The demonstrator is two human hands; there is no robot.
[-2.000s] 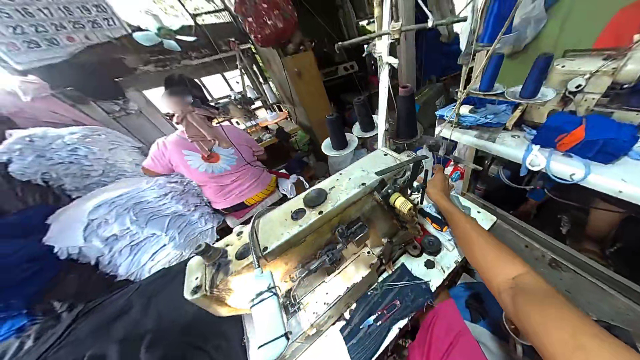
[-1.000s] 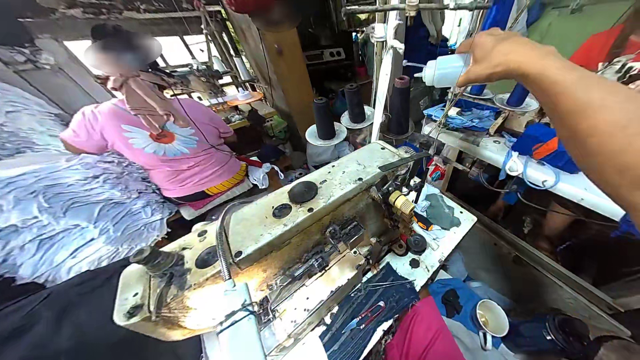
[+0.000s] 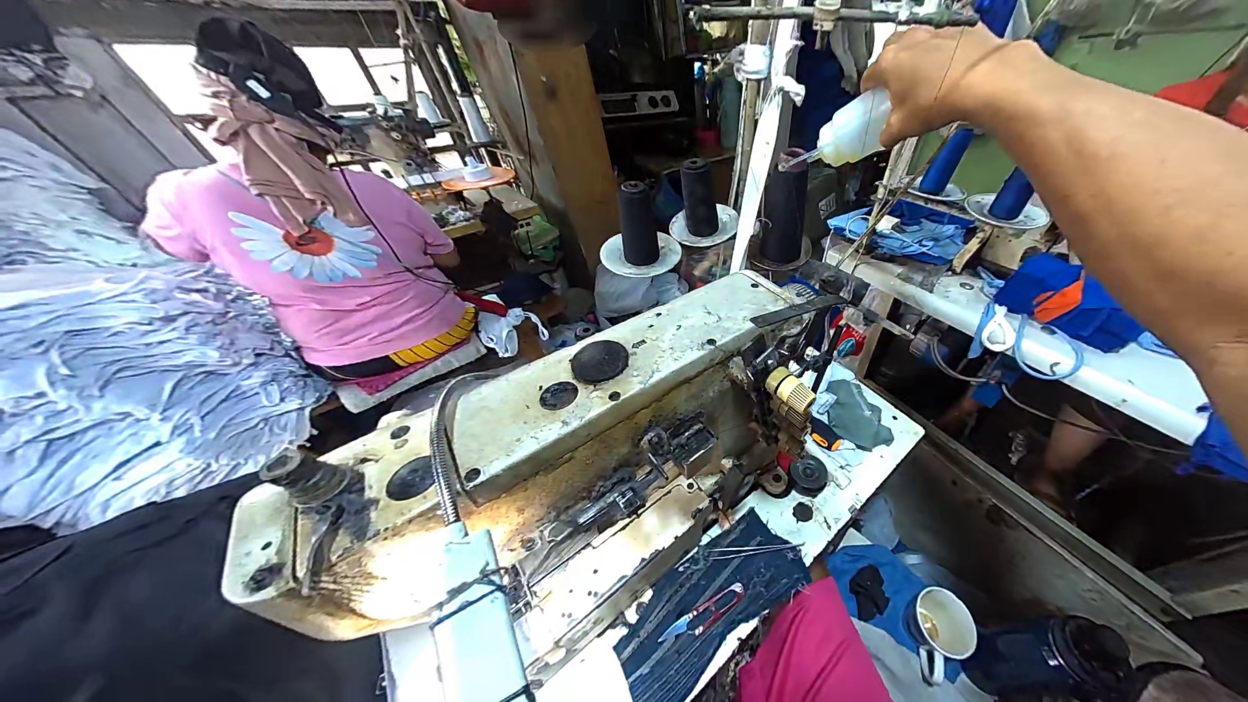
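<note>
My right hand [image 3: 936, 78] grips a translucent plastic squeeze bottle [image 3: 854, 127], tilted with its thin nozzle pointing left and down. The nozzle tip is in front of a dark thread cone [image 3: 784, 210], above the far end of an industrial sewing machine [image 3: 624, 380]. The machine head is worn and oil-stained, with a lit lamp on a flexible arm near its left end. Red-handled thread snips [image 3: 704, 612] lie on dark denim [image 3: 721, 585] in front of the machine. My left hand is not in view.
A person in a pink shirt [image 3: 322, 263] sits at another machine, beside a large pile of light fabric [image 3: 127, 361]. A mug [image 3: 944, 624] stands low at the right. A white table [image 3: 1121, 380] with blue cloth runs along the right.
My right hand was at the machine's far end; it has risen and now holds the bottle above it. From one second ago, the bottle has tilted further downward. The view has shifted.
</note>
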